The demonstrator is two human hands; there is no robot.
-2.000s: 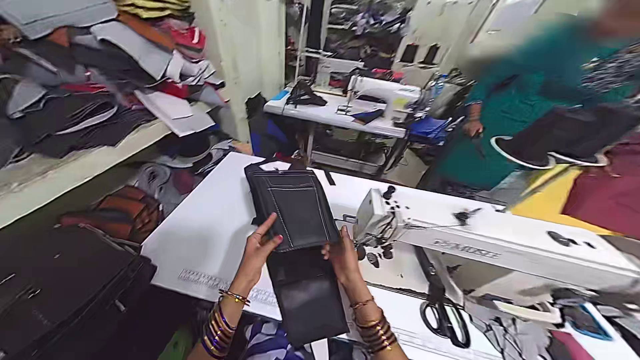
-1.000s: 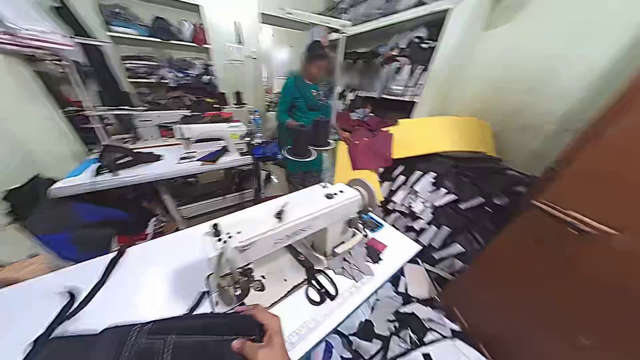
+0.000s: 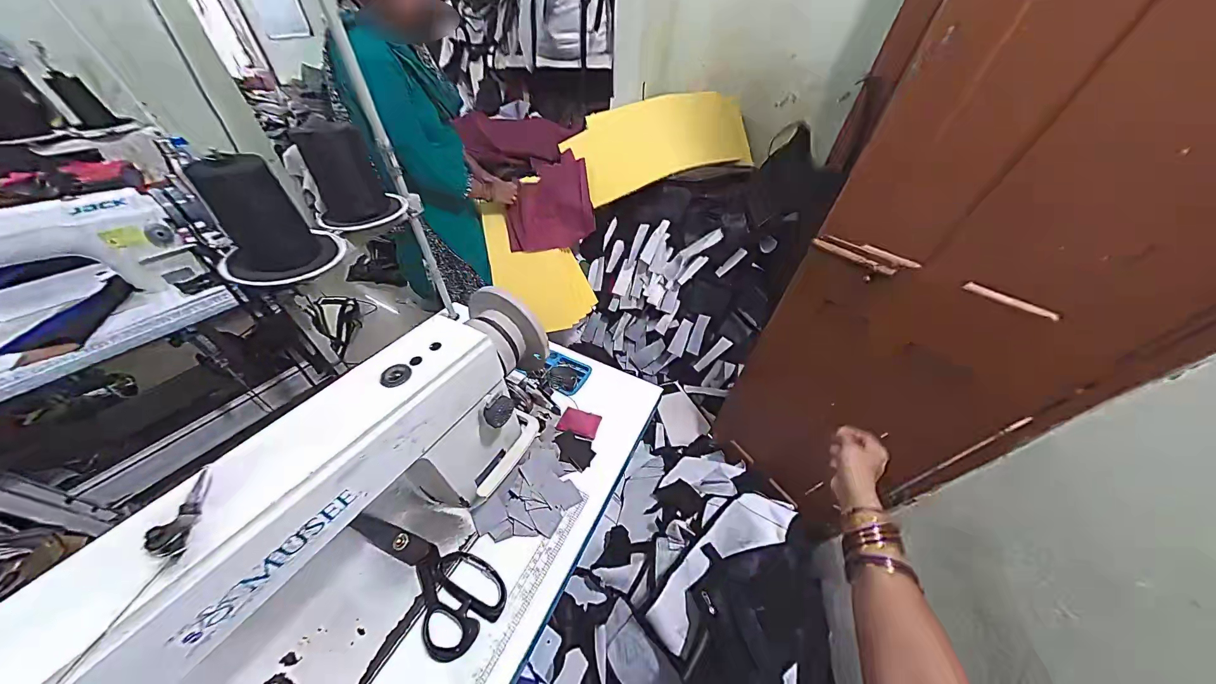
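Observation:
My right hand point(image 3: 858, 461), with bangles at the wrist, is raised in front of the brown door point(image 3: 912, 342); its fingers are curled, and I cannot tell whether it touches anything. My left hand is out of view. To the left stands a white sewing machine point(image 3: 313, 494) on a white table point(image 3: 560, 465). Black-handled scissors point(image 3: 446, 594) lie at the machine's base, blades partly hidden under its arm. Grey fabric scraps point(image 3: 532, 499) and a small red piece point(image 3: 579, 423) lie near the table's edge.
Fabric scraps point(image 3: 703, 503) and black and white pieces point(image 3: 665, 294) cover the floor between table and door. A person point(image 3: 418, 142) holds maroon fabric point(image 3: 556, 204) beside yellow sheets point(image 3: 665, 142). Thread cones point(image 3: 252, 214) stand behind the machine.
The view has swung far to the right. Two seconds ago both my hands held a black stitched piece; it is now out of view. My right hand is now extended at the door.

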